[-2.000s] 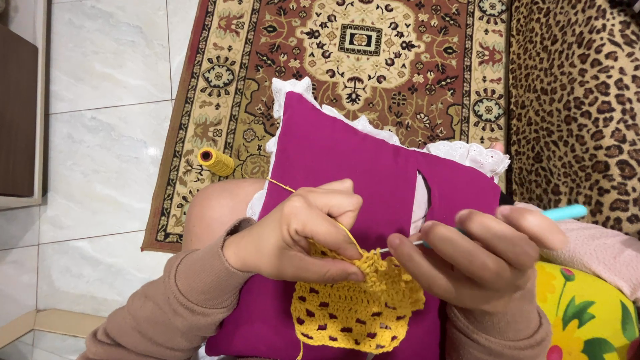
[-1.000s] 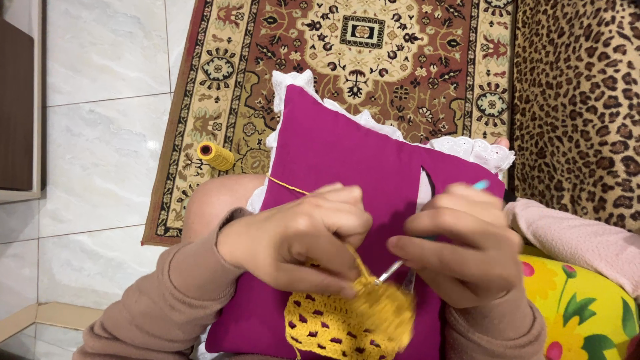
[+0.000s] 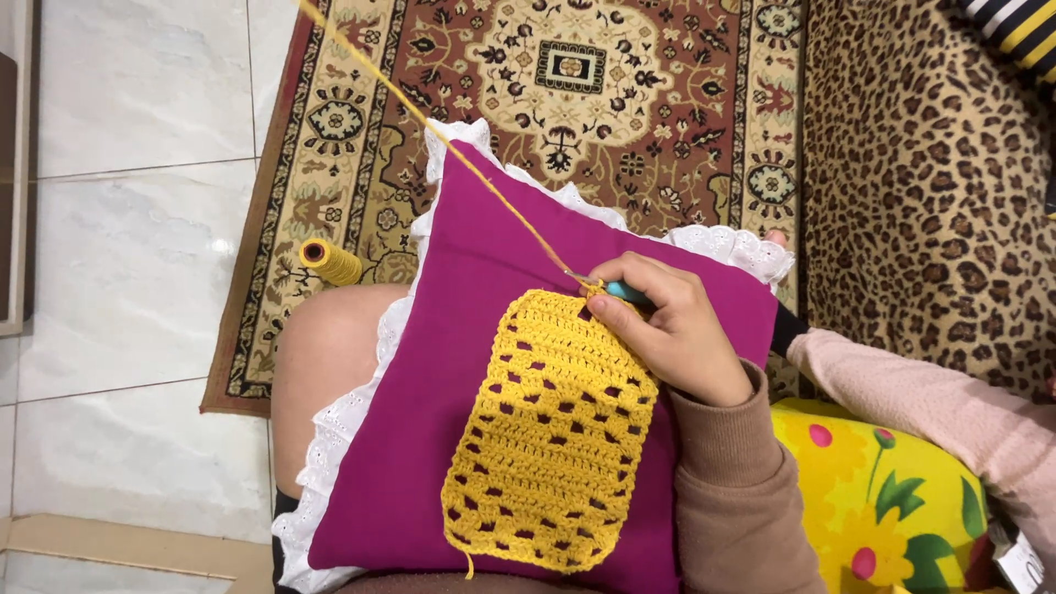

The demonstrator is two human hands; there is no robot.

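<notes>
My right hand (image 3: 672, 318) pinches the top edge of a yellow crocheted piece (image 3: 557, 437) together with a crochet hook (image 3: 624, 291) that has a turquoise handle. The piece lies spread flat on a magenta cushion (image 3: 412, 396) with white lace trim, on my lap. Yellow yarn (image 3: 487, 183) runs taut from the hook tip up and left, out of the frame. My left hand is out of view. A spool of yellow yarn (image 3: 338, 264) lies beside my knee, at the left.
A patterned rug (image 3: 685, 107) covers the floor ahead, with white tiles (image 3: 124, 280) to the left. Leopard-print upholstery (image 3: 924, 206) stands at the right. Below it are another person's pink sleeve (image 3: 907, 388) and a yellow floral cushion (image 3: 833, 470).
My left hand has left the view. The crocheted piece, bunched between both hands before, now lies spread out. The yarn is stretched up to the left, and the hook sits lower in my right hand.
</notes>
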